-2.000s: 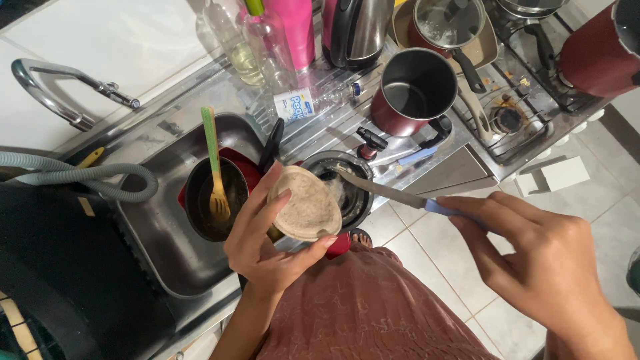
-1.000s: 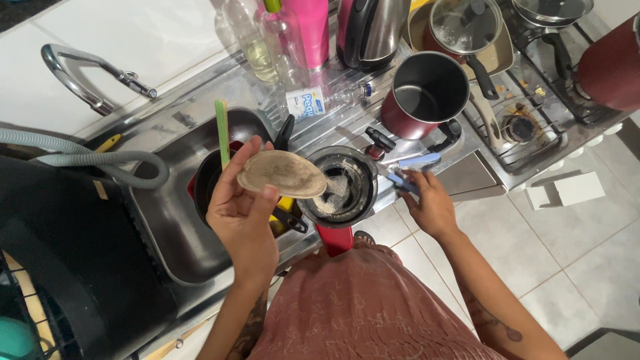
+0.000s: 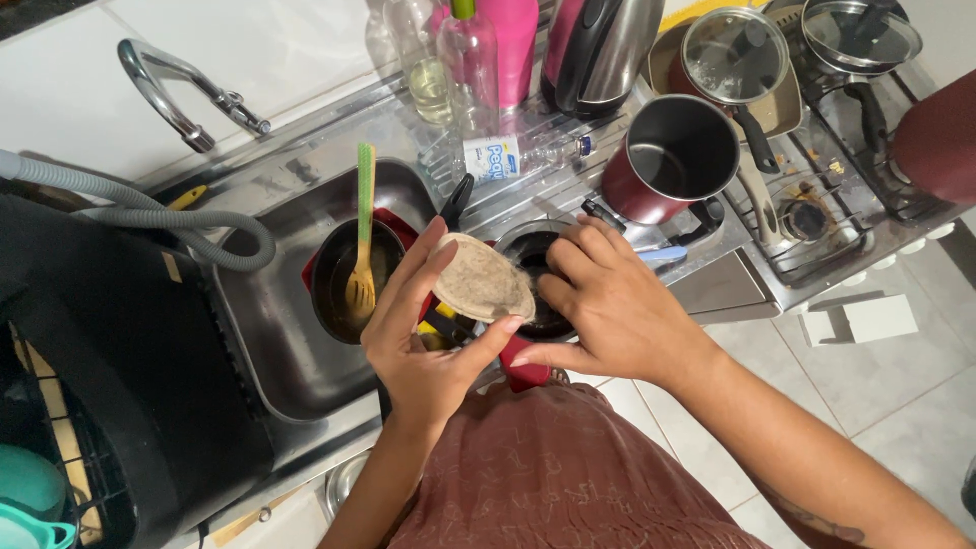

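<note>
My left hand [image 3: 419, 328] grips a round, dusty filter disc [image 3: 484, 282] by its rim, tilted, its grey fluffy face upward. Just right of it my right hand [image 3: 602, 297] is bent with fingertips at or near the disc's right edge; whether they pinch lint there, I cannot tell. Beneath both hands lies a black round container [image 3: 545, 324] with a red part [image 3: 524, 374] at its near side, partly hidden. The table knife with a blue handle [image 3: 662, 255] rests on the counter right of it.
Left is a steel sink [image 3: 267, 351] with a dark pot [image 3: 328, 305] holding a slotted wooden spatula [image 3: 363, 267]. Behind stand glass bottles [image 3: 469, 76], a lying plastic bottle [image 3: 526, 156] and an electric kettle [image 3: 602, 61]. A maroon pot [image 3: 633, 183] stands beside the gas stove [image 3: 823, 221].
The knife was in my right hand at first; it now lies on the counter, let go. My right hand has come over to the disc, which stays in my left hand.
</note>
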